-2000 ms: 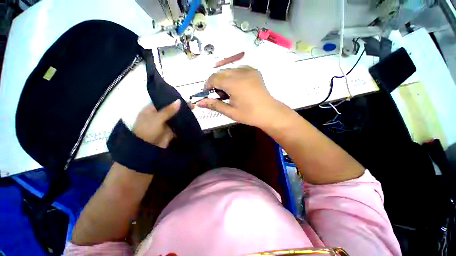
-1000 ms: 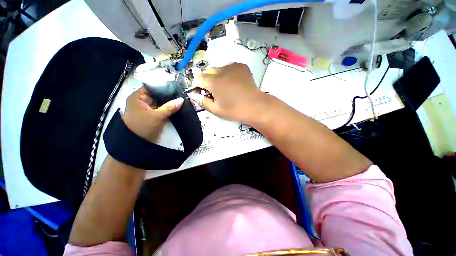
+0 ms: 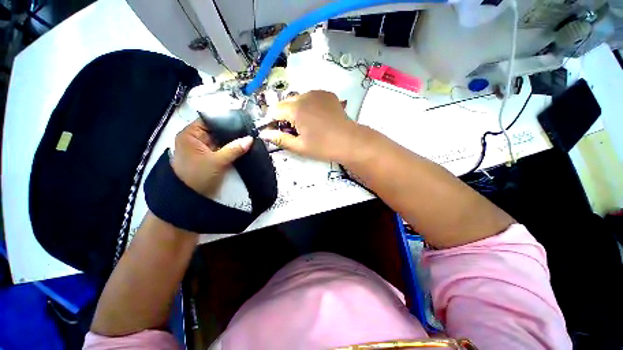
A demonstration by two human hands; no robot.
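The black bag body [image 3: 102, 164] lies flat at the left, with a small yellow label and a speckled line along its straight edge. The wide black strap [image 3: 205, 213] loops around my left wrist. My left hand [image 3: 205, 154] pinches the strap between thumb and fingers below the needle area. My right hand [image 3: 311, 126] is just right of it, thumb and fingers closed on a small dark tool, likely snips [image 3: 279, 126], mostly hidden by the fingers and close to the strap. The sewing machine [image 3: 205, 31] stands above; its needle is hard to make out.
A blue hose [image 3: 294, 31] curves over the needle area. A pink-red tool [image 3: 394, 78] lies under the machine arm. A black rectangle, perhaps a phone [image 3: 571, 115], is at the right corner, with a black cable [image 3: 486, 147] nearby. Blue bins are below the table.
Since the first frame, the view has shifted and both hands with the strap have come up to the needle area. The blue hose now arches across the top. Since the second frame, the hands have barely moved.
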